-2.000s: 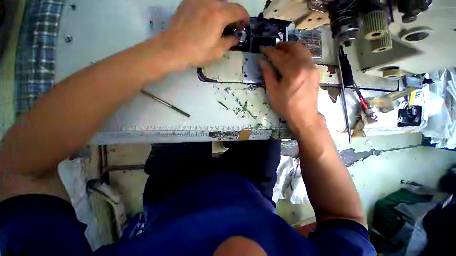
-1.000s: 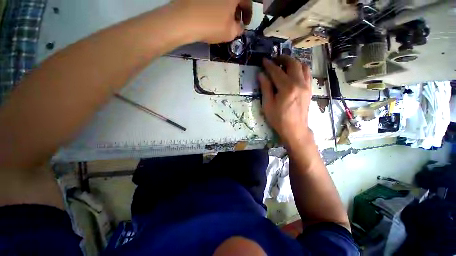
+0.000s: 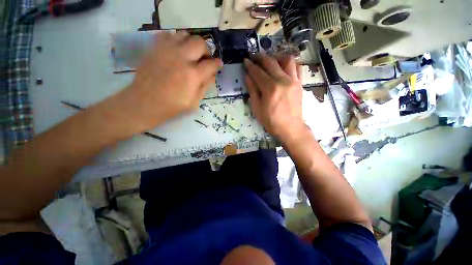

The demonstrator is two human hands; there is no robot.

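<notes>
The dark bed opening (image 3: 233,46) of the sewing machine lies open, with round shiny metal parts at its left and right. My left hand (image 3: 173,75) is at its left side, blurred, fingers bent; whether it holds something is hidden. My right hand (image 3: 274,90) has its fingertips at the opening's lower right edge; what is under them cannot be told. A silver plate with small holes (image 3: 230,80) lies just below the opening, between the hands. A plain silver slide plate (image 3: 129,49) lies left, partly behind my left hand. A thin file (image 3: 155,136) lies partly under my left forearm.
The cream machine head (image 3: 424,31) with ribbed knobs (image 3: 327,21) hangs at upper right. A long thin shaft (image 3: 334,93) and a red-and-black handle (image 3: 354,98) lie right. Checked cloth (image 3: 18,77) is left, red-and-black pliers (image 3: 62,7) upper left. Dark debris (image 3: 222,121) lies in front.
The view has shifted, so the table shows farther left. My left hand has come down from above the opening to its left side. My right hand stays at the opening's lower right edge.
</notes>
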